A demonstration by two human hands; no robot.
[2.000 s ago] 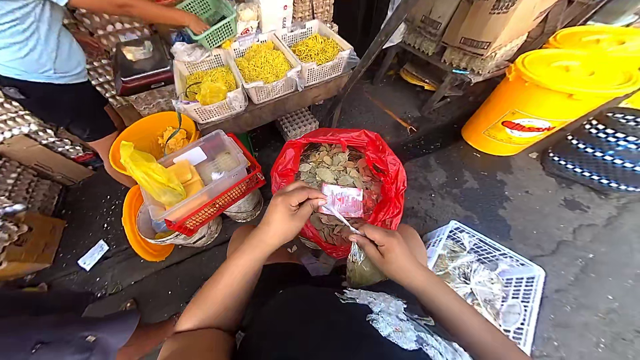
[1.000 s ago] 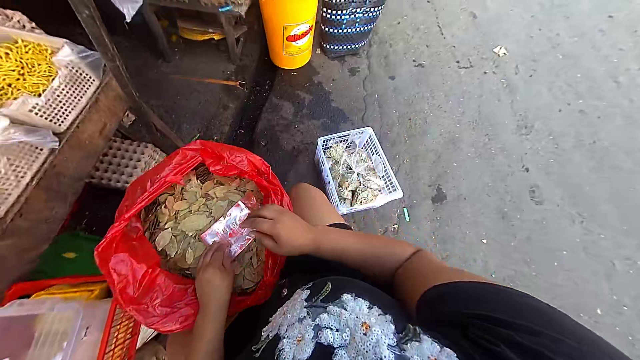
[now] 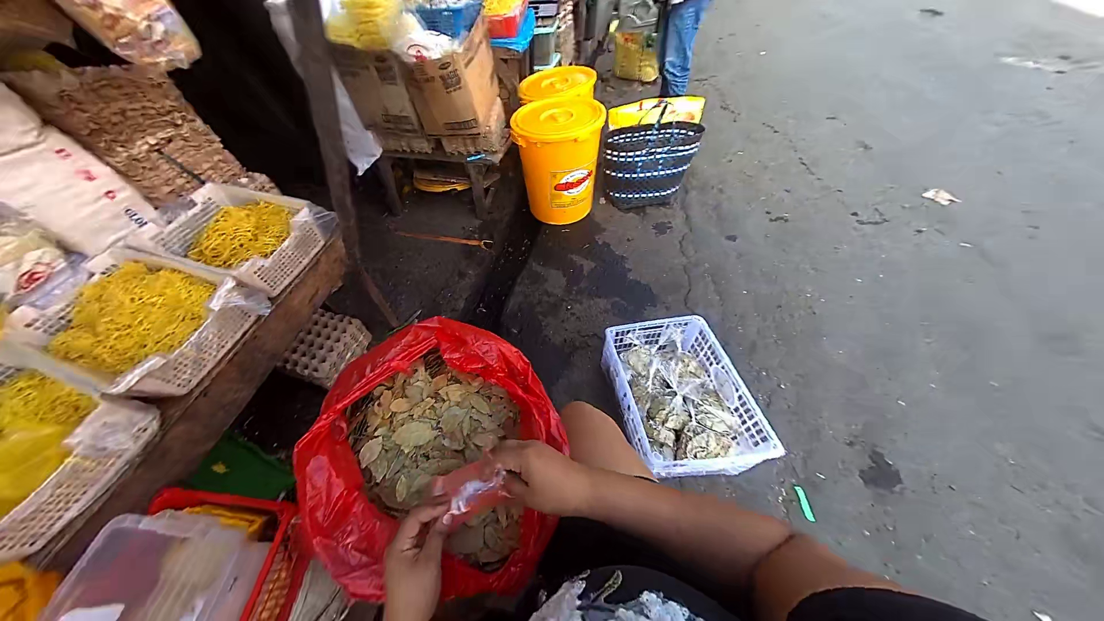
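Dried leaves [image 3: 431,423] fill a red plastic bag [image 3: 332,517] with its rim rolled wide. Above the leaves, a small pinkish-red plastic packet [image 3: 473,493] is stretched between both hands. The fingers of my right hand [image 3: 539,477] grip its right end, and those of my left hand [image 3: 417,552] pinch its lower left end. The packet is slightly blurred, so its contents cannot be told. To the right, a white plastic crate [image 3: 759,453] holds several knotted clear bags [image 3: 690,414] of similar leaves.
White baskets [image 3: 285,259] of yellow noodles line a wooden table at left. A red basket [image 3: 293,517] and a lidded clear container [image 3: 155,569] sit lower left. Yellow lidded buckets [image 3: 559,164] and a woven bag [image 3: 651,164] stand ahead. A person's jeans-clad leg [image 3: 686,43] shows beyond.
The view has swung widely. Two seconds ago both hands held a thin whitish piece above a red packet lying over the leaves; now they hold a pinkish-red packet between them.
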